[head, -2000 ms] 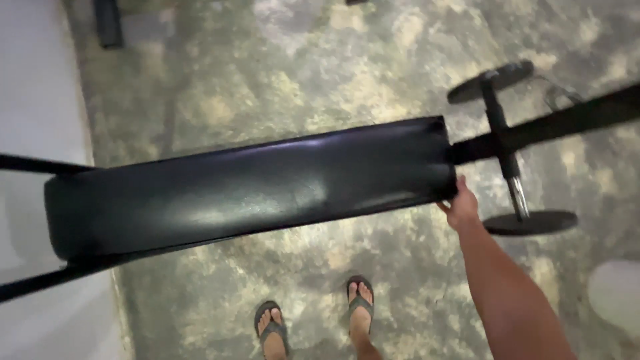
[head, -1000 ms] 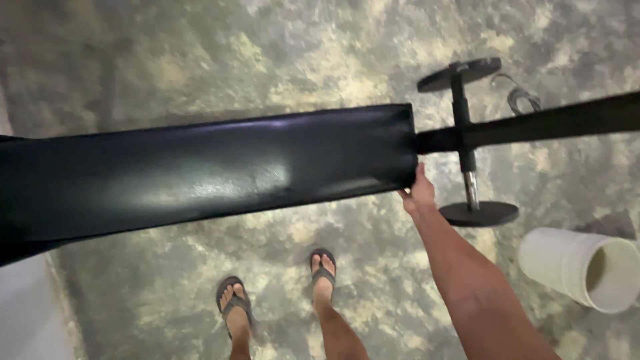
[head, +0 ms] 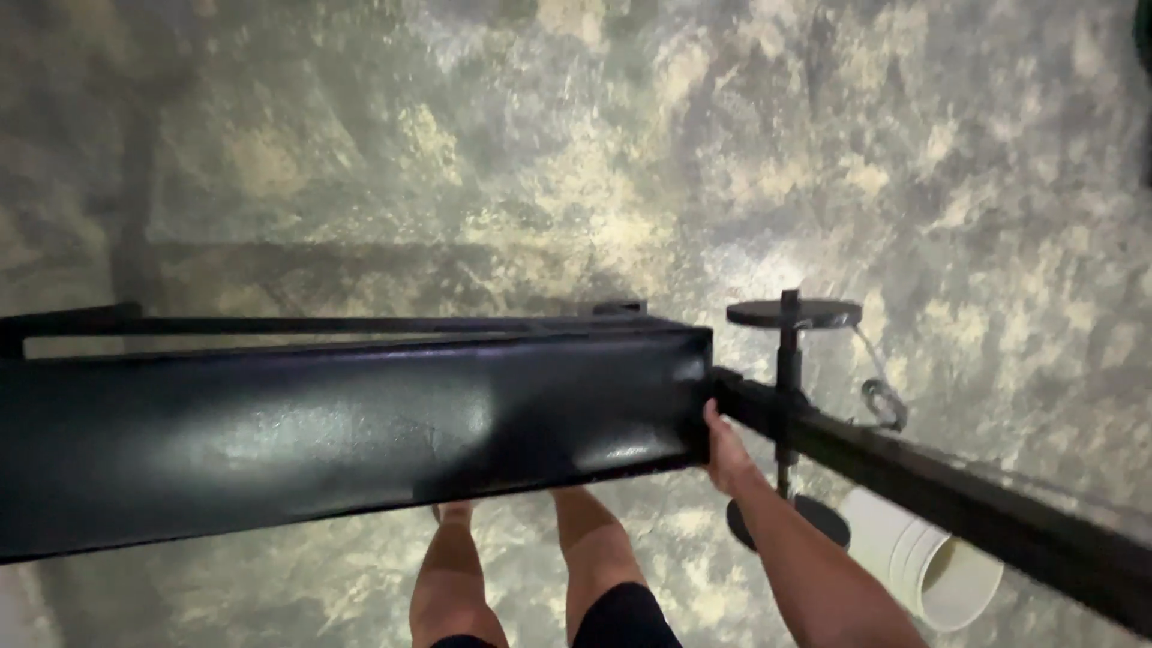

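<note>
A long black padded exercise bench (head: 360, 432) spans the left and middle of the head view. My right hand (head: 727, 454) is at the near right corner of its pad, with the thumb against the end face and the other fingers hidden under the edge. Beside that hand a black metal beam (head: 918, 463) runs from the bench's end to the lower right. A crossbar under the beam carries a black disc (head: 794, 313) on the far side and another (head: 810, 520) on the near side. My left hand is out of view.
A white plastic bucket (head: 958, 585) lies on its side at the lower right, partly behind the beam and my forearm. A coiled cable (head: 884, 403) hangs near the far disc. Below the bench my legs show on the mottled concrete floor (head: 540, 162).
The view has shifted. The bench pad now covers most of my feet, and its metal frame shows along the far side. My right hand has stayed at the pad's corner.
</note>
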